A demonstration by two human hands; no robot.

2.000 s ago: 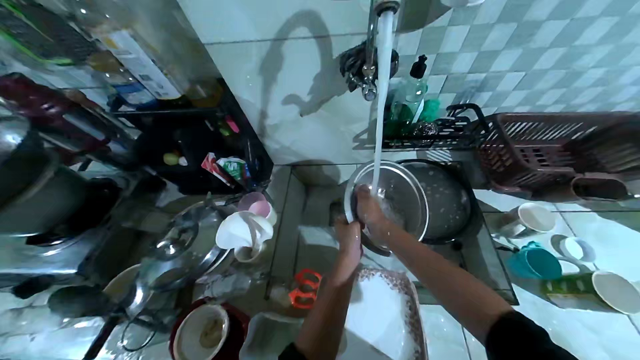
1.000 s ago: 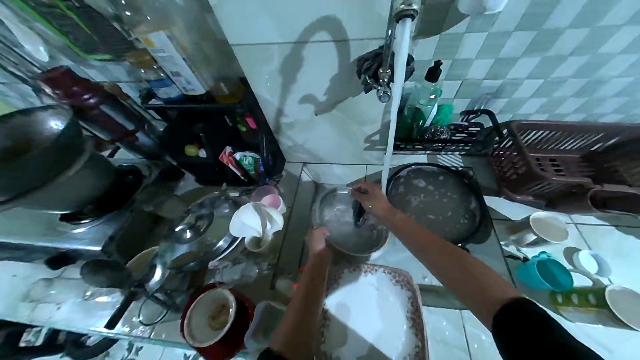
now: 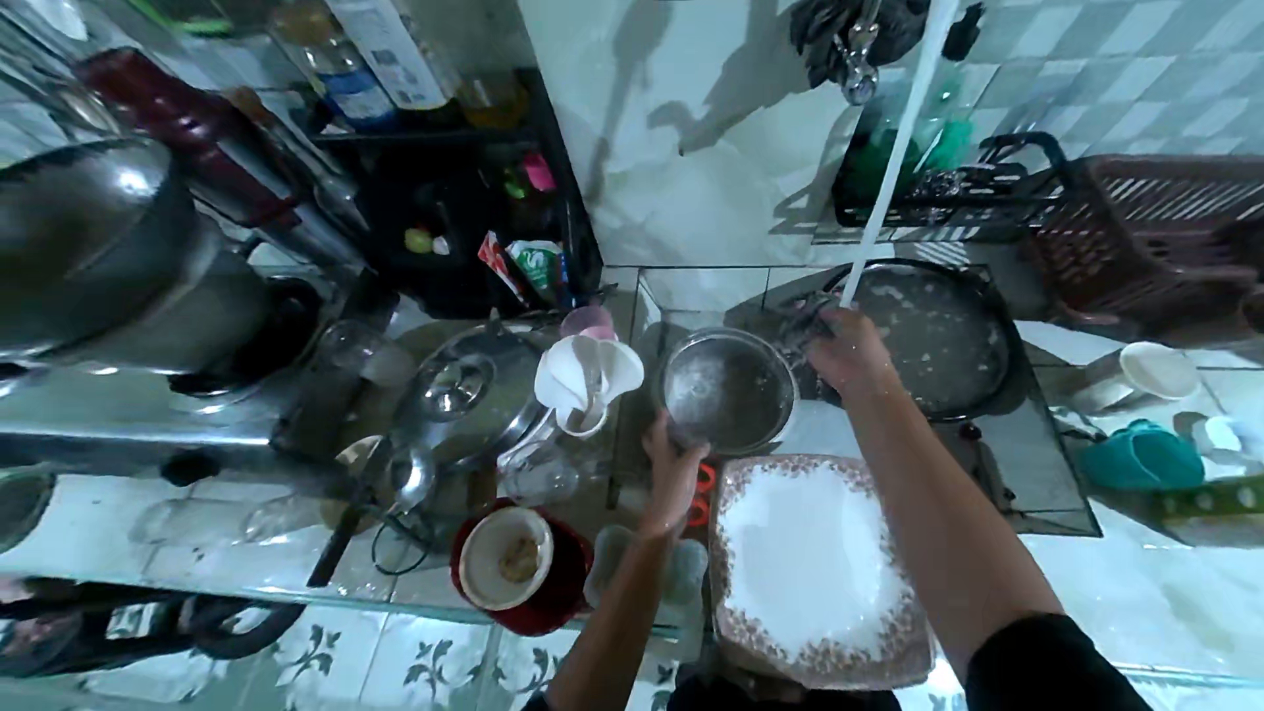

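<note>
My left hand (image 3: 673, 469) grips the near-left rim of a round metal bowl (image 3: 729, 391) in the sink. At the right, my right hand (image 3: 853, 348) is under the stream of running water (image 3: 904, 148), beside the edge of a dark round pan (image 3: 928, 341) filled with cloudy water. Something dark and blurred shows at its fingers; I cannot tell what it is. Just nearer to me than the bowl is a white rectangular dish (image 3: 815, 563) with a brown patterned rim.
Left of the sink are a glass pot lid (image 3: 459, 395), a white cup (image 3: 583, 380) and a red bowl (image 3: 538, 602) holding a cream one. A gas stove (image 3: 148, 434) carries pots at far left. At right are a brown plastic basket (image 3: 1155, 237) and a teal cup (image 3: 1144, 456).
My right hand has moved right, from the metal bowl to the water stream by the dark pan. My left hand stays at the bowl. Earlier, the bowl was over the dark pan's left side.
</note>
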